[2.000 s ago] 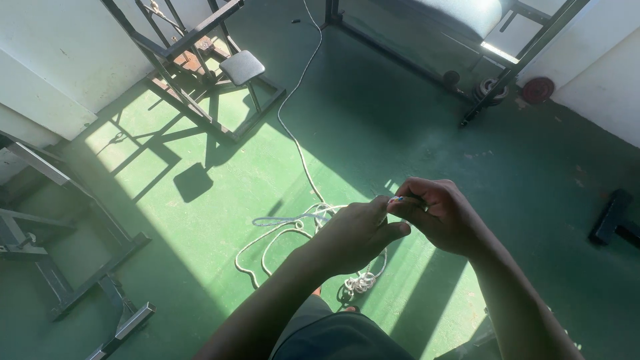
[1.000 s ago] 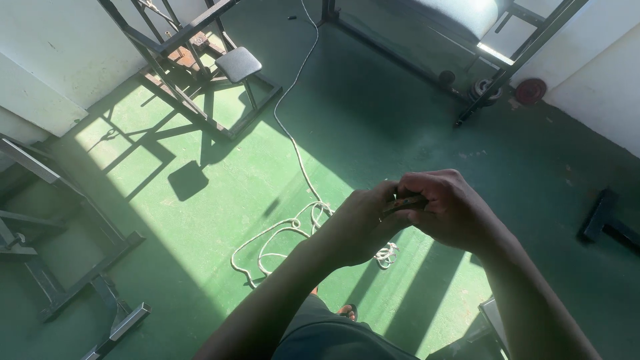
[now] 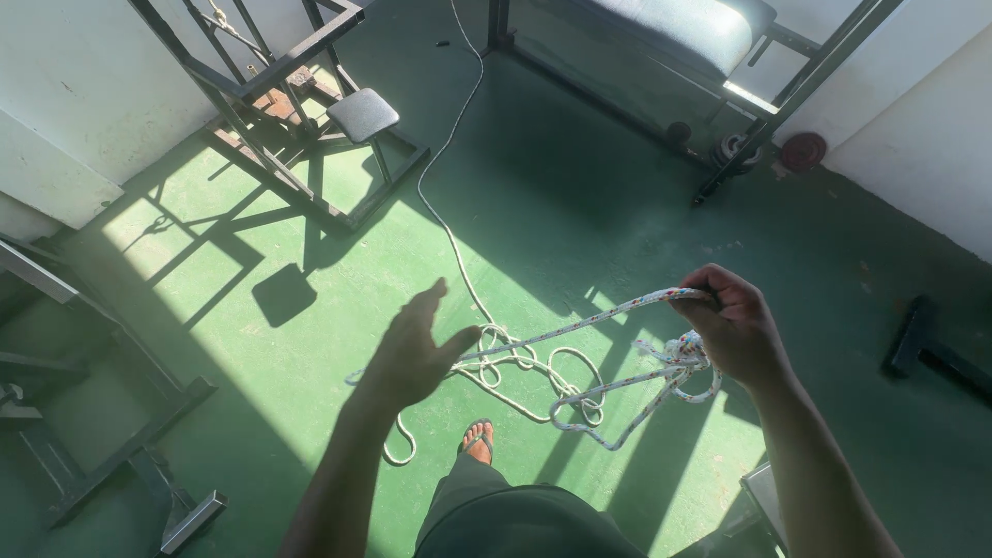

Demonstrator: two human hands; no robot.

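Observation:
A white braided rope with coloured flecks (image 3: 604, 314) runs from my right hand (image 3: 732, 322) down toward my left hand. My right hand pinches the rope between thumb and fingers, and a knotted bundle of the same rope (image 3: 686, 350) hangs beside it. Fingers spread, my left hand (image 3: 415, 349) is raised at the centre left; the rope passes at or behind its thumb, and I cannot tell whether they touch. Below and between the hands, a plain pale rope (image 3: 515, 403) lies in loose loops on the green floor. Its long run goes up to the top of the view.
A metal frame with a small padded seat (image 3: 363, 115) stands at upper left. A padded bench (image 3: 682, 31) is at the top right, near weight plates (image 3: 803, 152). More metal frames (image 3: 167, 434) lie left and right. My sandalled foot (image 3: 477, 442) is below the loops.
My hands, close together before, have moved apart, the left opening and the right holding the rope out to the right. The flecked rope and its knotted bundle now show clearly between and beside them.

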